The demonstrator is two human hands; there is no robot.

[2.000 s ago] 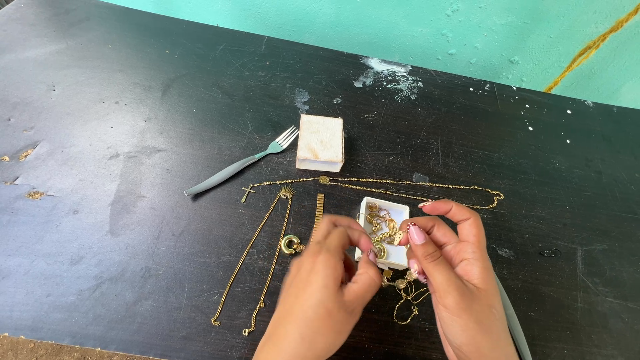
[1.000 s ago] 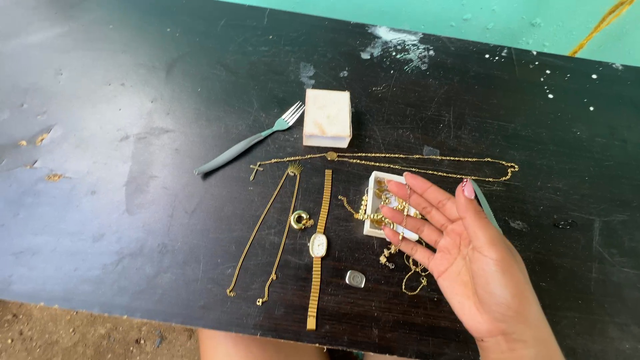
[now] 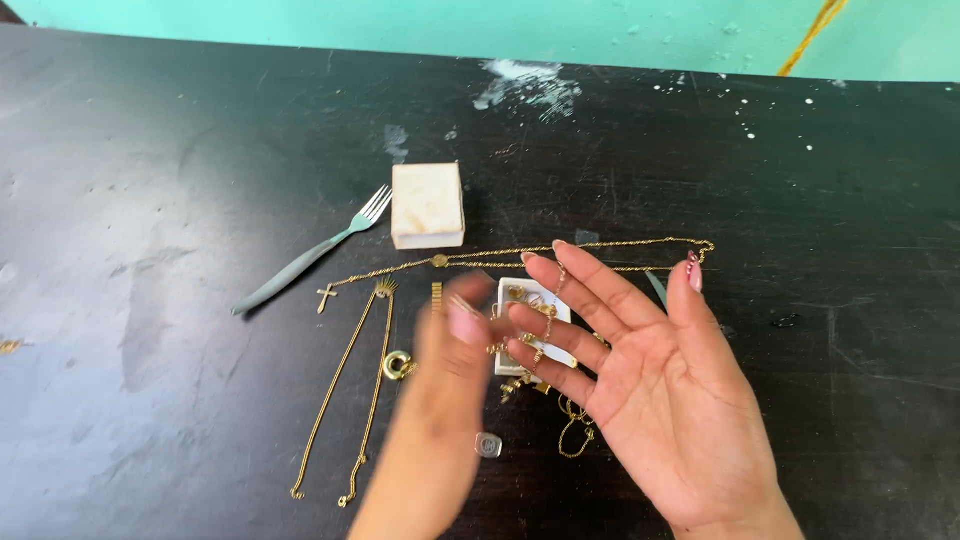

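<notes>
My right hand (image 3: 667, 405) is palm up with fingers spread, and a thin gold-coloured chain (image 3: 551, 319) lies across its fingers. My left hand (image 3: 442, 397), blurred, is beside those fingertips; whether it touches the chain is unclear. Behind the fingers, a small white box (image 3: 510, 368) holds gold-coloured jewellery, partly hidden. My left hand covers most of a gold-coloured watch band (image 3: 437, 294). Left of it lie a round gold-coloured ornament (image 3: 397, 365) and a chain necklace (image 3: 337, 386). A long necklace (image 3: 440, 261) with a cross stretches behind both hands.
A closed white box (image 3: 427, 202) stands behind the long necklace, with a grey-handled fork (image 3: 300, 270) to its left. Nearer me lie a small metal piece (image 3: 489, 445) and a fine chain (image 3: 576, 450). A green wall (image 3: 525, 30) borders the table's far edge.
My left hand, out of view one second ago, is back beside my right fingers and over the watch. My right hand remains palm up with the chain across its fingers.
</notes>
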